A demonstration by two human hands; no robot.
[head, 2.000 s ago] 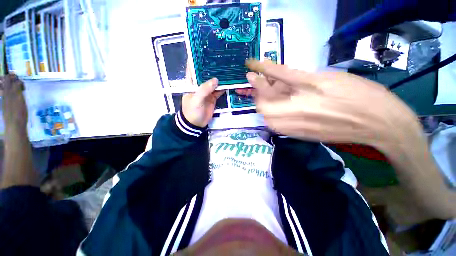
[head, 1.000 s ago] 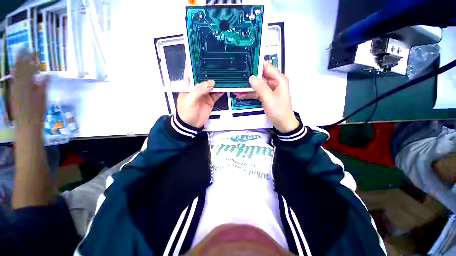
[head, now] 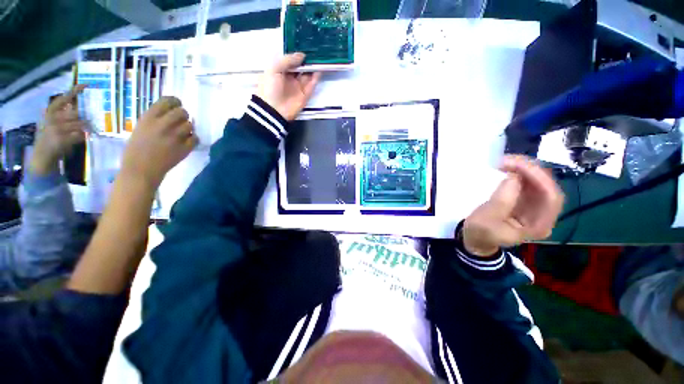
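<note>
My left hand (head: 289,88) is stretched out over the bench and holds a white-rimmed housing with a green circuit board (head: 319,34) by its near left corner. The far edge of this housing is cut off by the top of the picture. A second white two-part housing (head: 358,161) lies on a black fixture (head: 436,112), with a dark shiny panel (head: 321,161) on its left side and a green board (head: 394,174) on its right. My right hand (head: 517,206) is raised right of the fixture, fingers curled and apart, holding nothing visible.
A blue electric screwdriver (head: 600,97) is at the right, above a black and silver box (head: 581,150) and crumpled clear plastic (head: 651,159). A white rack (head: 112,90) stands at the left, near another person's hands (head: 161,139). A clear tray (head: 442,7) is at the far edge.
Both hands held the board unit over the fixture. My left hand has moved it forward and away; my right hand has let go and moved right. The housing on the fixture is now uncovered.
</note>
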